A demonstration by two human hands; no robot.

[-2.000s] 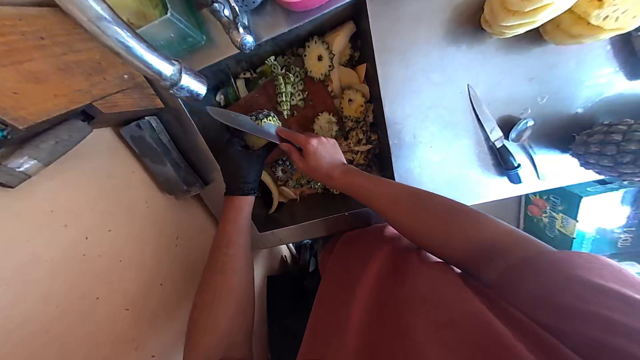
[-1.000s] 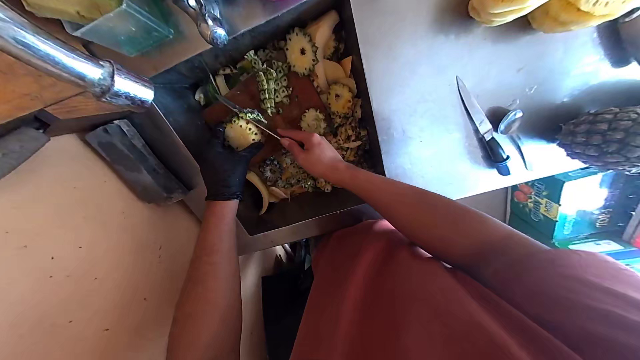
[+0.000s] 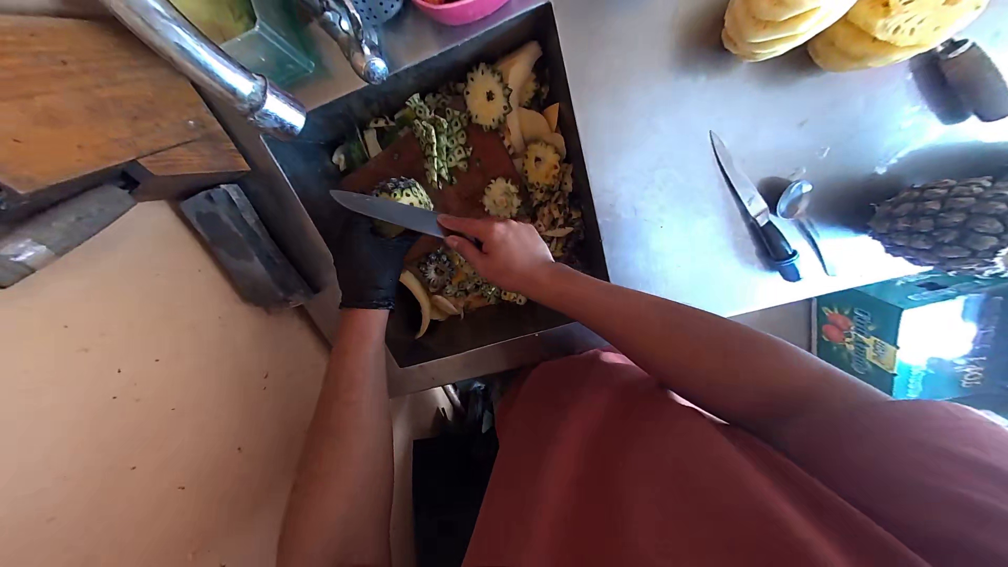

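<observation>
My left hand (image 3: 368, 258), in a black glove, holds a partly peeled pineapple (image 3: 403, 191) over the sink; the glove and blade hide part of the fruit. My bare right hand (image 3: 504, 248) grips the handle of a large kitchen knife (image 3: 387, 211), its blade lying across the pineapple and pointing left. Below them a reddish-brown board (image 3: 479, 164) lies in the metal sink (image 3: 579, 157). Strips of green pineapple rind (image 3: 441, 142), round end slices (image 3: 487, 96) and other peelings cover the board and the sink's right side.
A chrome faucet (image 3: 268, 102) reaches in at upper left. On the steel counter (image 3: 646, 157) lie a second knife (image 3: 744, 185), a spoon (image 3: 794, 198), an unpeeled pineapple (image 3: 945, 220) and peeled pineapples (image 3: 780, 27). A dark block (image 3: 240, 244) sits left of the sink.
The knife blade, steeply tilted beside the pineapple one second ago, now lies flatter across it with its broad side showing. The pineapple stays in my left hand, its pale face turned out of sight.
</observation>
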